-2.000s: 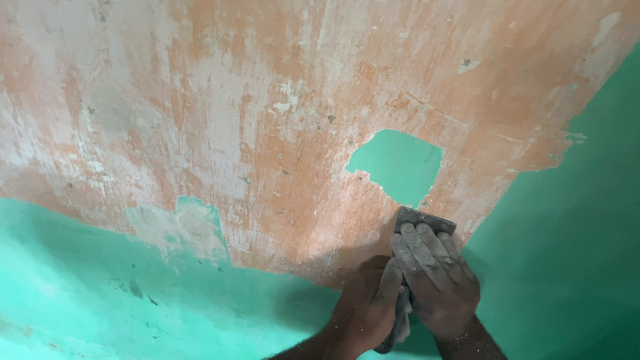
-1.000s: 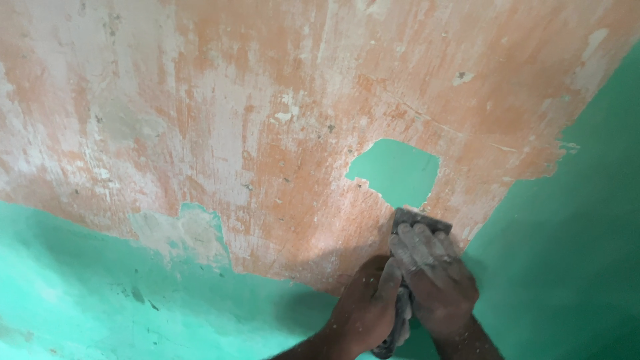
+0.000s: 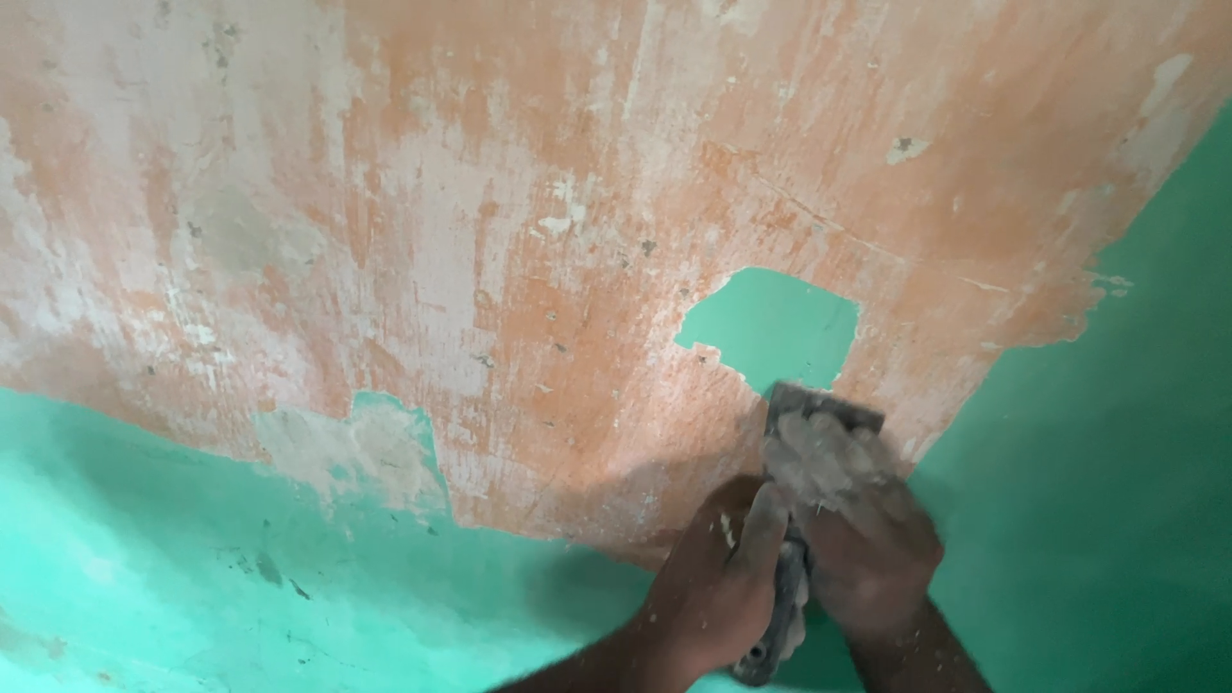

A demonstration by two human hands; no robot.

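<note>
A putty knife [image 3: 826, 404] has its broad, dusty blade against the wall, its edge touching the lower rim of a patch of green paint [image 3: 778, 327]. My left hand [image 3: 727, 577] is closed round the dark handle, whose end sticks out below the fist. The dust-coated fingers of my right hand [image 3: 852, 510] lie flat over the blade, pressing it from above; the thumb side of that hand is partly hidden. Bare orange and whitish plaster [image 3: 577, 385] surrounds the green patch.
Green paint [image 3: 1088, 500] borders the bare plaster at the right and continues along the lower left. A greyish scraped area [image 3: 351, 457] lies at the lower left edge of the plaster. Small pits and a thin crack [image 3: 847, 231] mark the surface.
</note>
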